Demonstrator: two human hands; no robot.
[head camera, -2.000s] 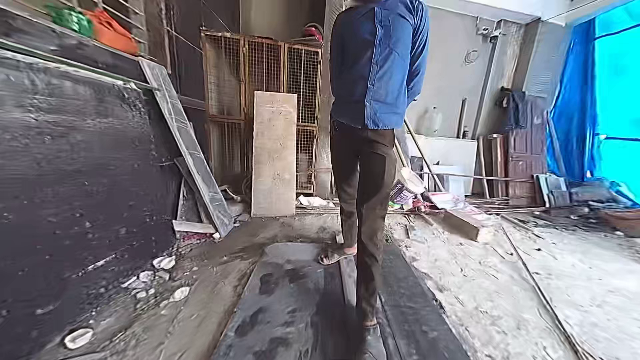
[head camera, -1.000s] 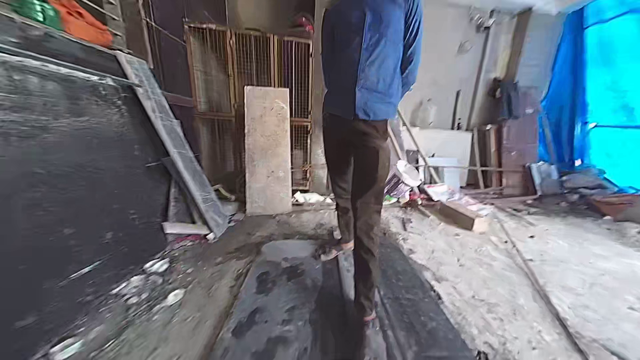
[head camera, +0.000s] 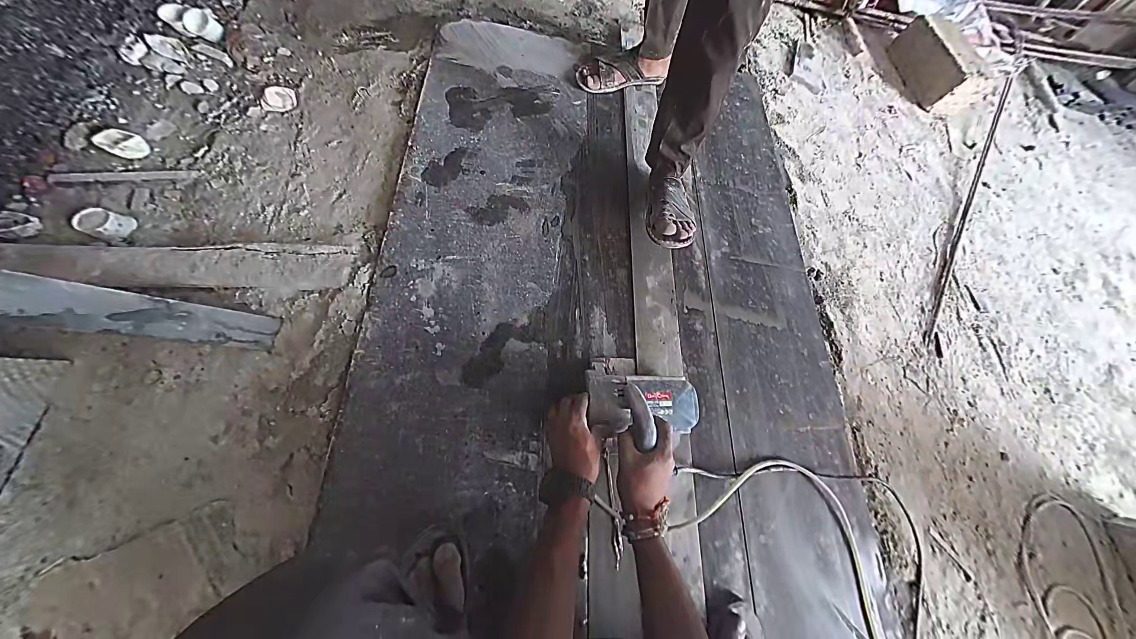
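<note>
A corded stone cutter (head camera: 643, 404) rests on a dark stone slab (head camera: 479, 266), beside a long straight strip (head camera: 652, 275) that runs up the slab. My right hand (head camera: 646, 466) is closed around the cutter's rear handle. At the tool's left side, my left hand (head camera: 572, 435) grips its body, with the fingertips partly hidden. A pale cable and a thin hose (head camera: 799, 470) trail from near my right wrist across the slab to the right.
Another person's sandalled foot (head camera: 670, 209) stands on the strip ahead, the other foot farther back. Stone offcuts (head camera: 142, 306) lie at the left, with scattered pale pieces (head camera: 120, 142) beyond. A block (head camera: 936, 62) and a thin rod (head camera: 967, 213) are at the right.
The view has tilted sharply down to the slab. My hands and the cutter, out of view in both earlier frames, are now in sight.
</note>
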